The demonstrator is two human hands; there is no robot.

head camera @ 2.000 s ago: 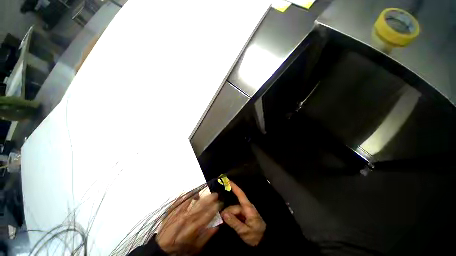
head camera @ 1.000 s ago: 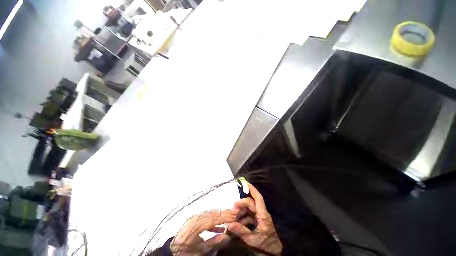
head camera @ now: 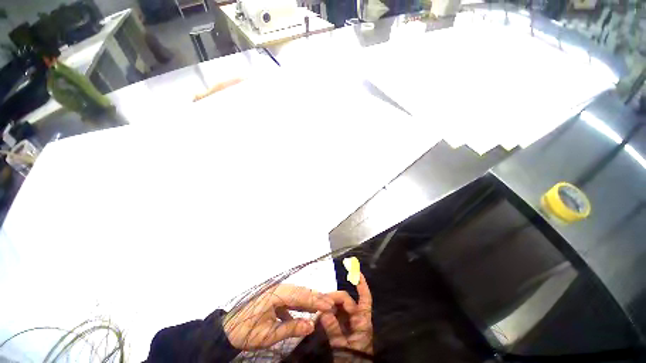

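A very large white sheet [head camera: 212, 184] covers most of the table. A small yellow tape piece [head camera: 352, 270] sticks to the raised index fingertip of my right hand [head camera: 348, 319], whose other fingers are curled. My left hand [head camera: 273, 317] is beside it at the sheet's near edge, and its index fingertip meets the right fingers. White shows between my left thumb and index finger; I cannot tell if it is a held piece or the sheet behind. A roll of yellow tape [head camera: 554, 204] lies on the metal table at the right. Thin dark strands cross my left hand.
A dark recess [head camera: 439, 283] lies right of my hands, bordered by the grey metal tabletop [head camera: 602, 177]. Stepped sheet corners [head camera: 482, 150] lie beyond it. A green object [head camera: 74, 88] stands at the left, a brown strip [head camera: 218, 89] at the far edge, a white sewing machine [head camera: 269, 14] behind.
The view has swung up and round, showing more of the far table. My hands stay close together, and the tape piece remains on my right index fingertip, which now points more upward.
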